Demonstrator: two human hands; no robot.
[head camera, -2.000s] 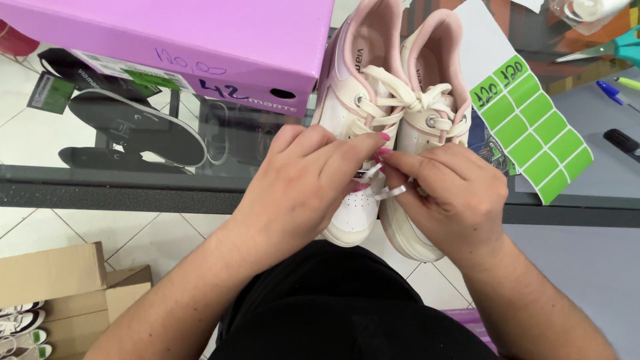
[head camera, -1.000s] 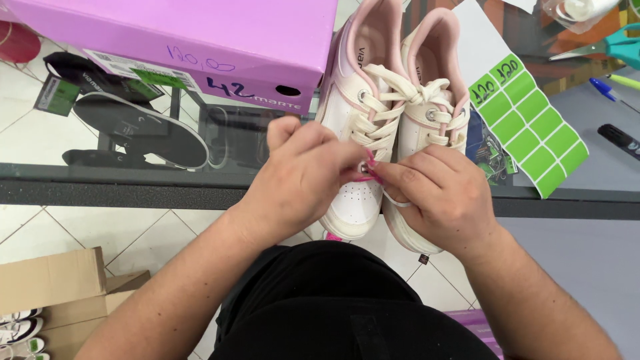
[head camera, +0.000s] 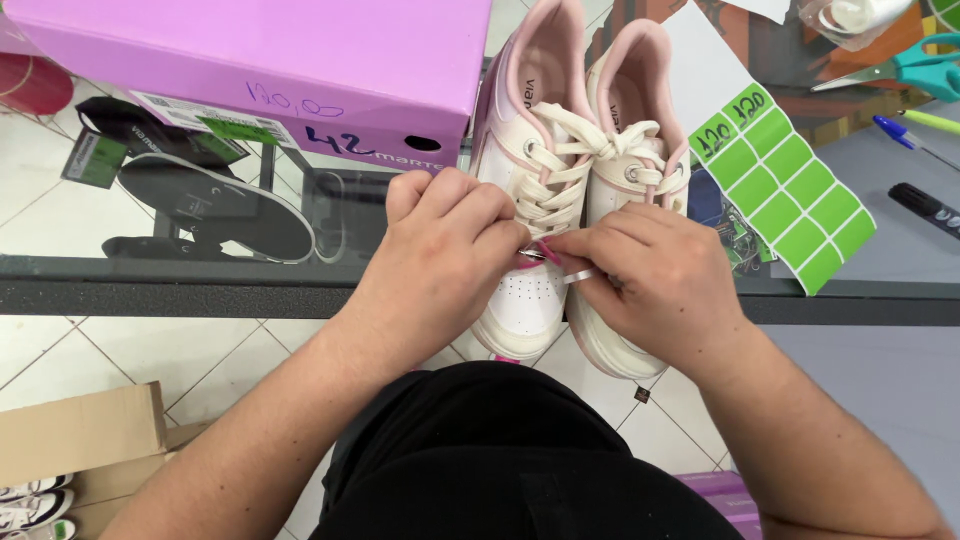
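A pair of white and pink sneakers lies soles down with toes toward me; the left shoe (head camera: 525, 300) and right shoe (head camera: 611, 337) touch, and their cream laces (head camera: 600, 142) are knotted together. Over the left shoe's lower laces, my left hand (head camera: 454, 240) pinches a small shiny metal piece (head camera: 532, 255) by a pink strip. My right hand (head camera: 652, 277) holds the pink strip's other side, with a narrow white band (head camera: 579, 276) sticking out beneath its fingers. What exactly the small piece is, I cannot tell.
A purple shoebox (head camera: 300, 60) stands at left on the glass table, whose dark edge (head camera: 172, 298) faces me. Black flip-flops (head camera: 217, 210) show under the glass. At right lie green stickers (head camera: 784, 180), teal scissors (head camera: 911, 67), a blue pen (head camera: 892, 133) and a black marker (head camera: 926, 208). A cardboard box (head camera: 82, 431) is lower left.
Both hands stay at the left shoe's lower laces, fingers shifting around the pink strip. The white band, pointing out between the hands two seconds ago, now shows under my right fingers.
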